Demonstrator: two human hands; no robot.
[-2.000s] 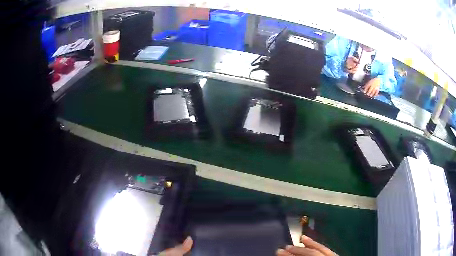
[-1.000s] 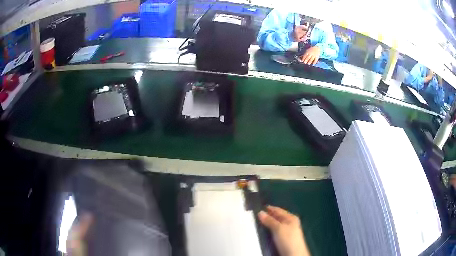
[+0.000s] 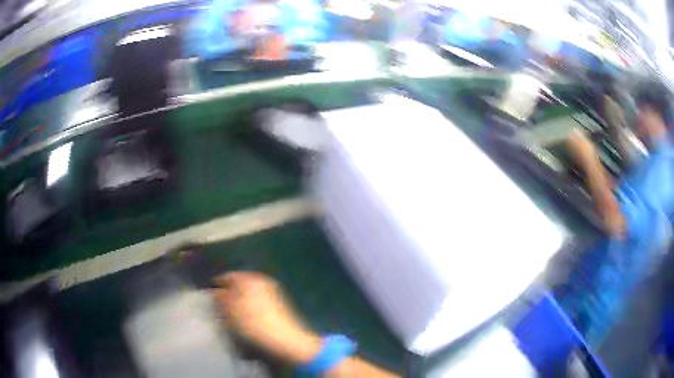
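The frame is strongly blurred. A device body (image 3: 174, 332) with a light rectangle and dark top strip lies on the green bench at the lower left. My right hand (image 3: 255, 310), with a blue wristband, is at its right edge; blur hides whether the fingers grip it. My left hand is not in view. Another device in a black frame is cut off at the lower left corner (image 3: 33, 347). A tall white tray stack (image 3: 436, 214) stands to the right of my right hand.
Devices in black trays lie beyond the pale rail (image 3: 251, 219), one at the left (image 3: 129, 162) and one behind the stack (image 3: 288, 129). A blue bin (image 3: 558, 336) is at the lower right. A person in blue (image 3: 628, 244) reaches in at the right; others sit across the bench.
The view has swung right, so the stack now sits mid-frame and the blue bin shows. My left hand and the dark panel by it have left the picture. My right hand remains beside the device.
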